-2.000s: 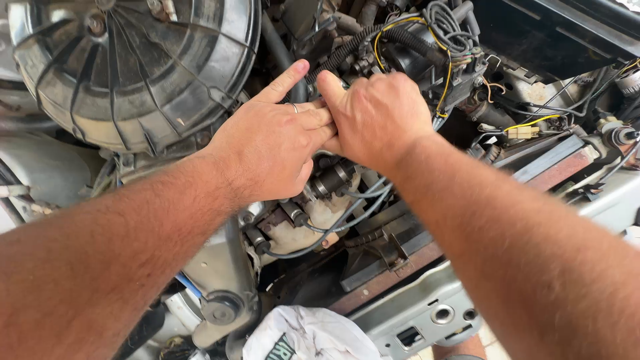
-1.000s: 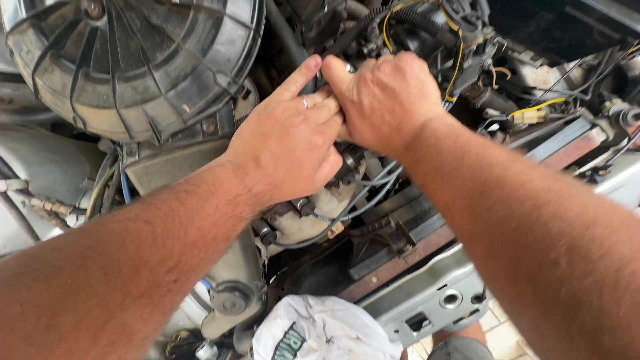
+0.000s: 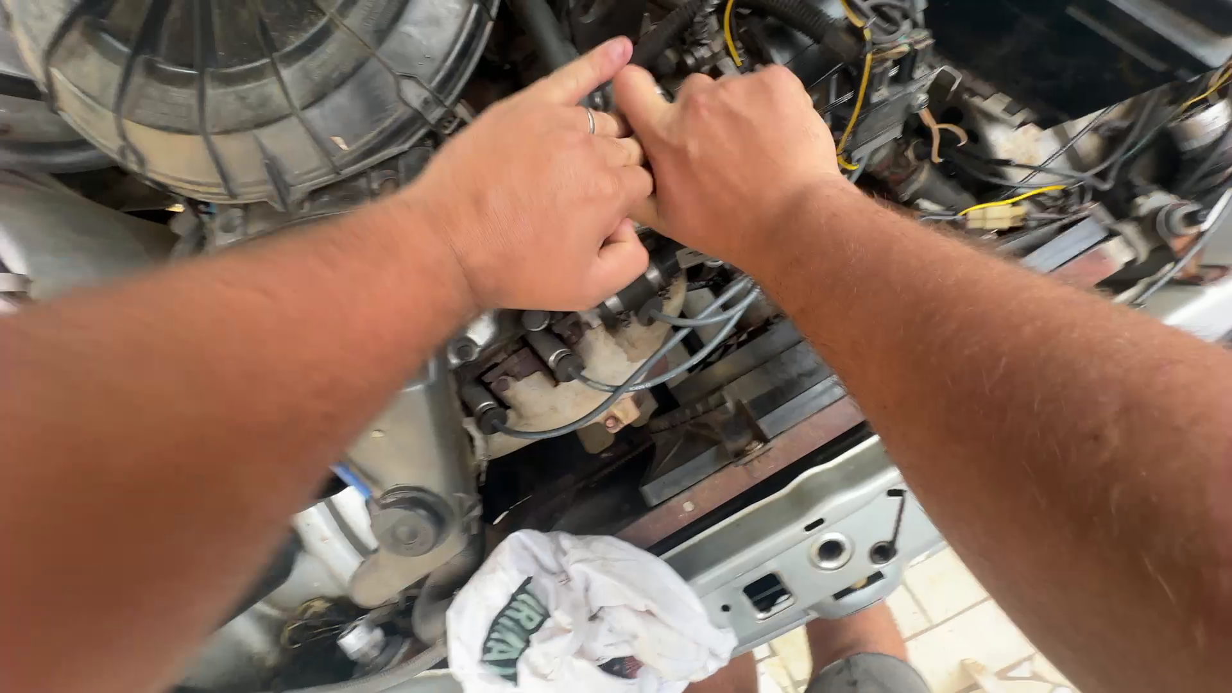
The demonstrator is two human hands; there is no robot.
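Observation:
Both hands meet over a car engine near the top middle of the head view. My left hand (image 3: 549, 192), with a ring on one finger, has its index finger stretched out and its other fingers curled against the right hand. My right hand (image 3: 731, 159) is bent over with its thumb beside the left fingers. A small shiny bit shows between the hands; whatever they grip is hidden. Just below them are black spark plug boots (image 3: 553, 354) with grey ignition leads (image 3: 664, 371), by a pale, stained metal cover (image 3: 549, 395).
A round black air filter housing (image 3: 260, 96) fills the upper left. A white printed cloth (image 3: 577, 616) lies at the front edge, beside the silver front crossmember (image 3: 799, 549). Behind it runs the radiator's top edge (image 3: 760, 462). Loose wiring with a yellow wire (image 3: 1011, 200) lies at right.
Both hands stay together over the same part of the engine, in nearly the same pose. The view has shifted slightly.

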